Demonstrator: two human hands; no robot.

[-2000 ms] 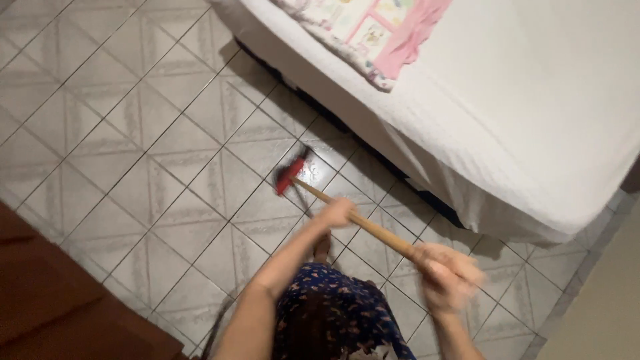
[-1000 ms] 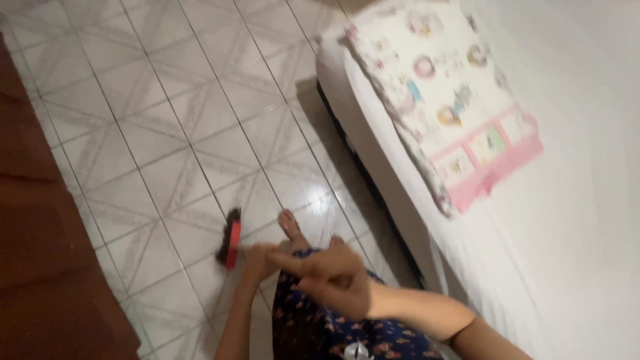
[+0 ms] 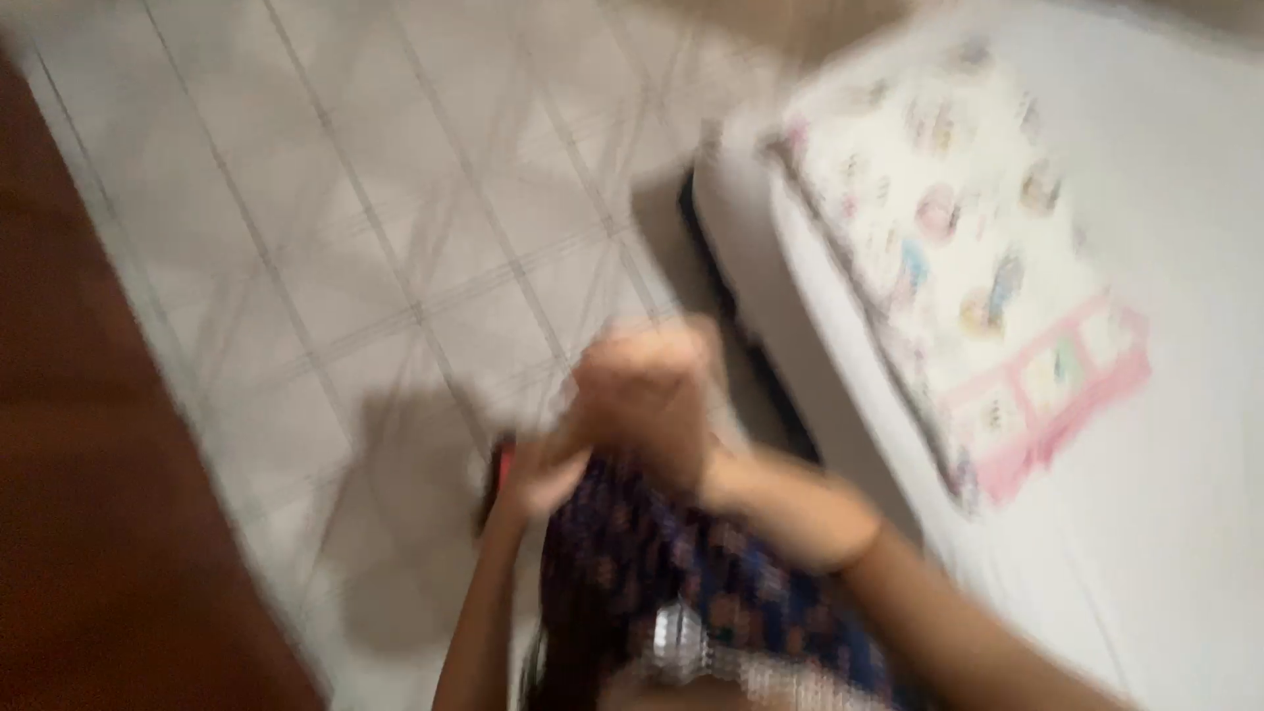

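My left hand (image 3: 550, 479) is low on the handle of a broom, beside the broom's red head (image 3: 507, 464), which shows only in part behind my wrist on the floor side. Above and to the right of it, my right hand (image 3: 647, 395) is wrapped around the handle's upper part. The wooden handle points up toward the camera and is mostly hidden by my hands. Both hands are strongly blurred. Below them is dark blue patterned clothing (image 3: 711, 583) that I wear.
A bed with a white sheet (image 3: 1165, 553) stands at the right, with a printed, pink-edged folded cloth (image 3: 958, 237) on it. A reddish-brown surface (image 3: 89, 425) lies along the left. Pale tiles (image 3: 395, 197) cover the floor between them.
The view has turned since the first frame. The broom head, out over the tiles two seconds ago, is now close beside my left hand. My hands, apart on the handle then, are now close together.
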